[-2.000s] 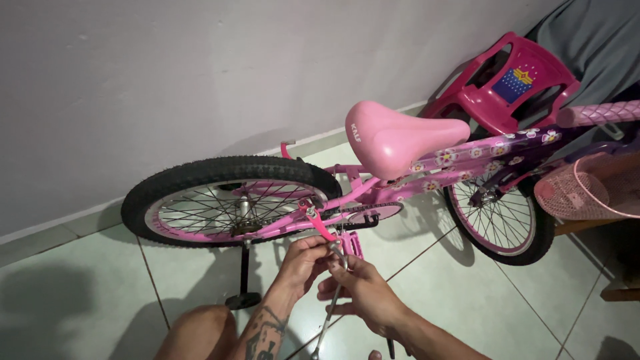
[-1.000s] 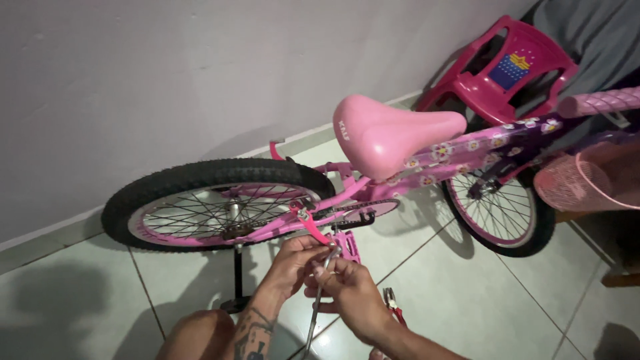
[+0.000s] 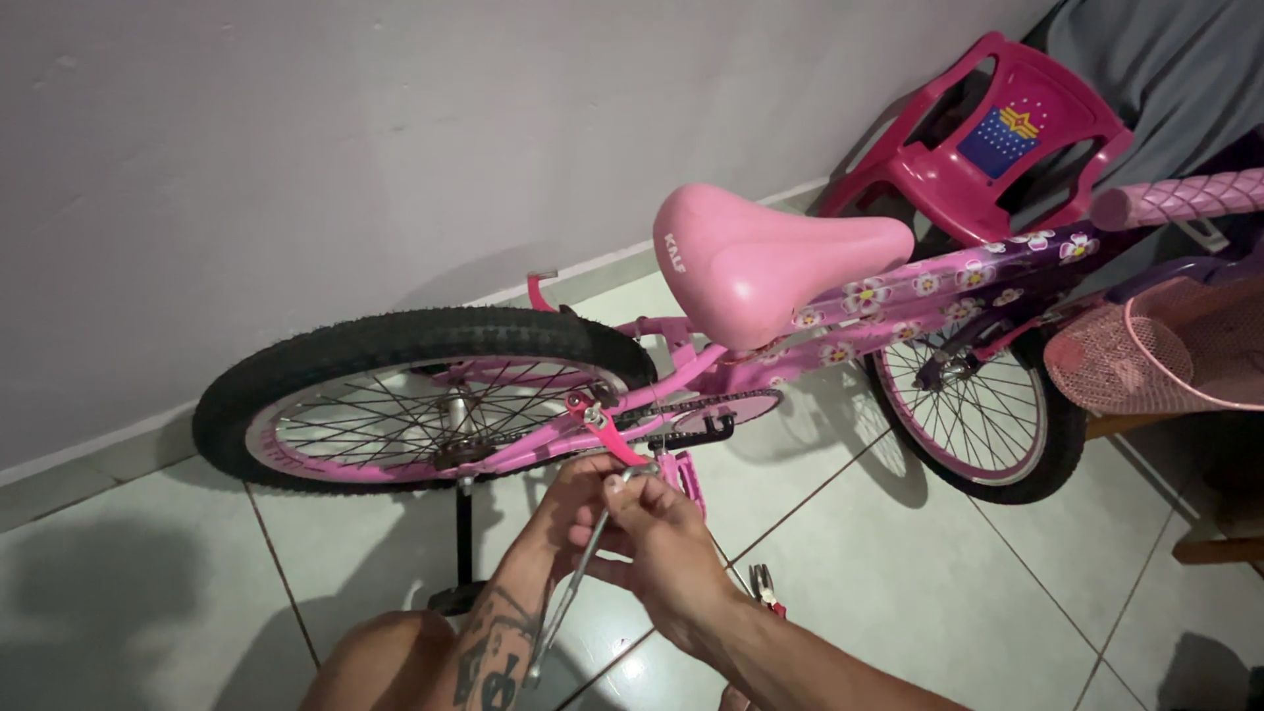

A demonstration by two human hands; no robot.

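Observation:
A pink child's bicycle [image 3: 691,365] stands beside the wall, with its rear wheel [image 3: 425,331] at the left and a pink saddle [image 3: 755,262]. My right hand [image 3: 662,553] grips a long metal wrench [image 3: 573,592]; its upper end is at the free end of a pink brake arm [image 3: 617,439]. My left hand [image 3: 573,504] is at the end of that brake arm, its fingertips partly hidden behind the wrench and my right hand. A pink pedal [image 3: 686,479] lies just beyond my hands. The second brake arm [image 3: 538,289] sticks out on the wall side of the rear wheel.
Pliers [image 3: 762,591] with red handles lie on the tiled floor [image 3: 839,533], right of my right forearm. The black kickstand [image 3: 464,543] reaches down near my knee. A pink plastic chair [image 3: 987,148] stands at the back right, and a pink basket [image 3: 1185,341] is at the right edge.
Both hands remain together at the brake arm, with the wrench held between them. The pliers, visible one second ago too, show more fully beside my right forearm.

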